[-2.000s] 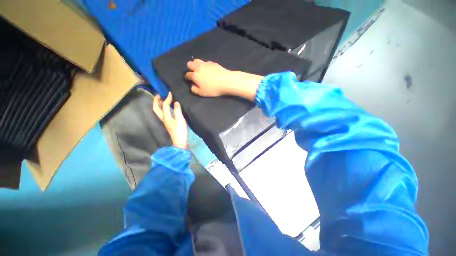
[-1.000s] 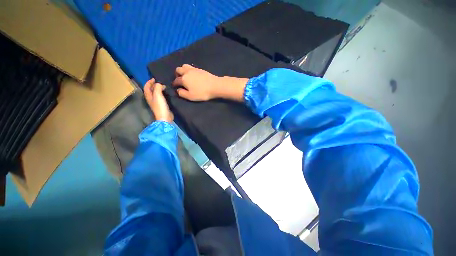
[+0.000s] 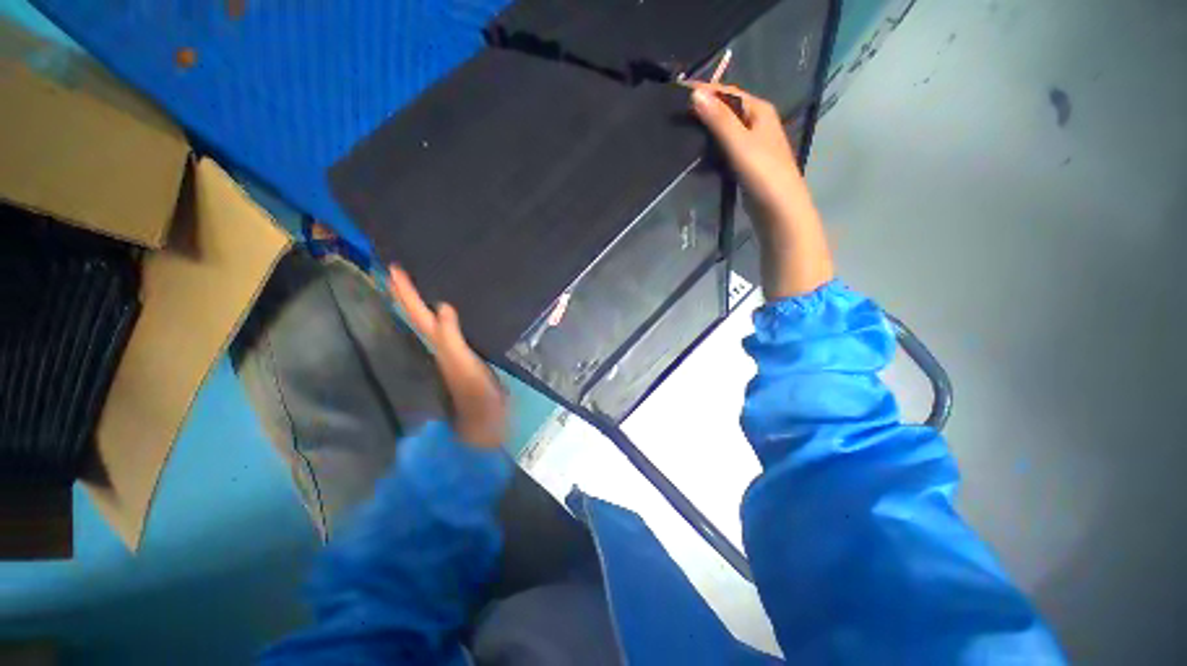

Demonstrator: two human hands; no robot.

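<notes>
A stack with a plain matt black top (image 3: 508, 182) lies on the blue ribbed trolley deck (image 3: 313, 78). Its near right side shows shiny grey film-covered panels (image 3: 651, 280) in black frames. A second black stack (image 3: 625, 26) stands behind it, with a jagged gap between them. My right hand (image 3: 755, 143) is at the far right corner of the near stack, thumb and finger close together; whether they pinch the edge is unclear. My left hand (image 3: 456, 364) is slightly blurred, fingers apart, beside the stack's left edge.
An open brown carton (image 3: 195, 312) with a dense row of black inserts (image 3: 59, 351) stands at the left. A bright white board (image 3: 690, 455) and a curved grey metal tube handle (image 3: 931, 377) are at the lower right. My legs are beside the trolley.
My right hand has moved from the top of the near stack to its far right corner. My left hand has moved down along the left edge. The stacks sit further up and left in view.
</notes>
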